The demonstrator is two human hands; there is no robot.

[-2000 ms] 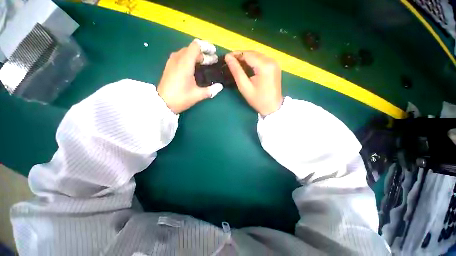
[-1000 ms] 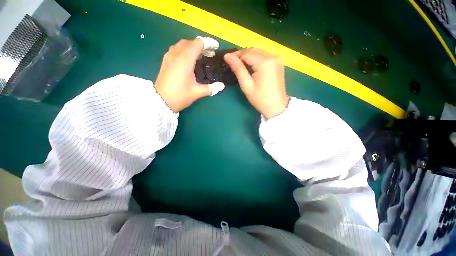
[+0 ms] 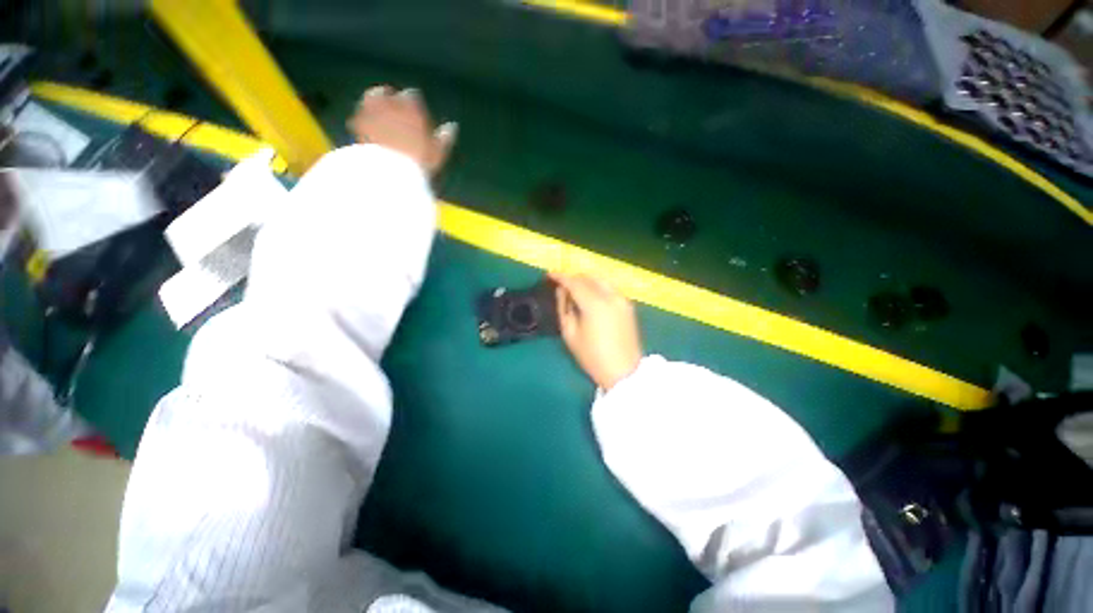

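Note:
A flat black rectangular fixture with a round centre lies on the green bench mat near the yellow edge. My right hand grips its right end; the fingertips cover that end. My left hand is stretched out over the green conveyor belt, beyond the yellow edge. Its fingers are bent and blurred, with pale finger cots on the tips. Whether it holds anything cannot be seen. Black discs lie spaced on the belt to the right, one behind the fixture.
A white box and striped grey packaging lie left of my left sleeve. Black equipment with cables and papers is at far left. A tray of small round parts is at top right. A bulky dark shape and grey sheets are at lower right.
My left hand has left the fixture and moved forward and left over the belt. The fixture's round centre is uncovered. My right hand still grips the fixture. The view has turned left and up.

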